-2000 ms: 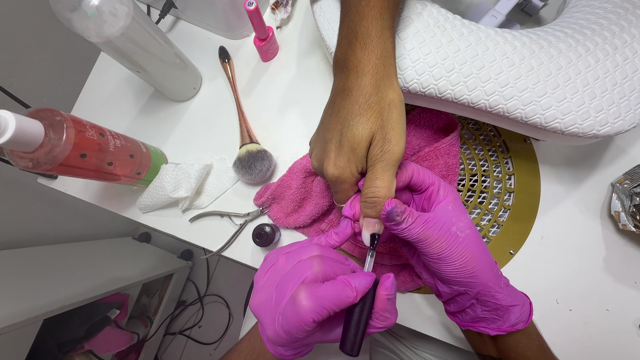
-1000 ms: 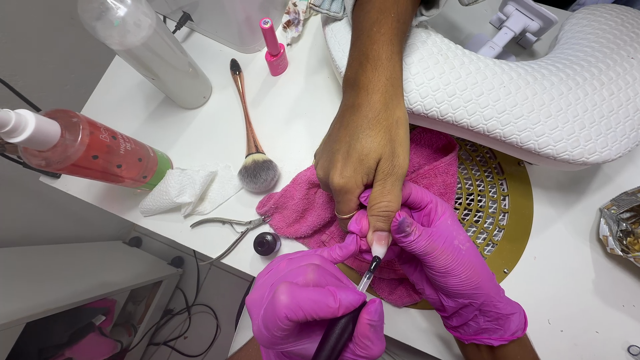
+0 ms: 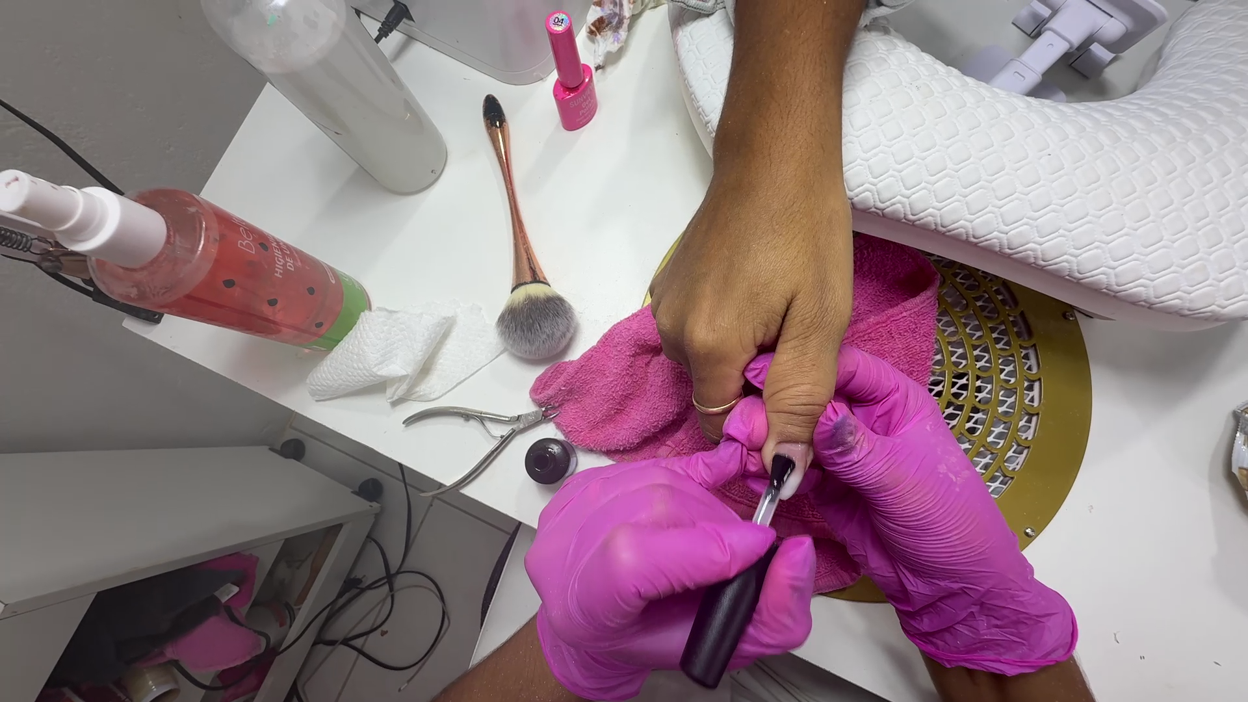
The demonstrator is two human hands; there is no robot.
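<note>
My left hand [image 3: 653, 575], in a pink glove, grips the dark cap of a nail polish brush [image 3: 726, 614]. The brush's black bristles touch the thumbnail of another person's hand [image 3: 765, 283], which wears a thin ring. With its gloved thumb and fingers my right hand [image 3: 907, 507] holds that thumb from the side. Under the hands lies a pink towel [image 3: 624, 390], over a gold dust-collector grille [image 3: 1058, 409]. Left of my left hand stands a small dark bottle [image 3: 550, 460], beside metal cuticle nippers [image 3: 487, 419].
A makeup brush [image 3: 534, 317], a folded paper towel [image 3: 380, 351], a watermelon-patterned spray bottle [image 3: 244, 273], a clear bottle [image 3: 341, 97] and a pink polish bottle [image 3: 573, 88] are at the left. A white textured armrest [image 3: 1024, 175] spans the upper right. Cables [image 3: 390, 595] hang below the table's left edge.
The polish brush has shifted on the thumbnail, and its cap has swung between the frames. My right hand keeps hold of the thumb.
</note>
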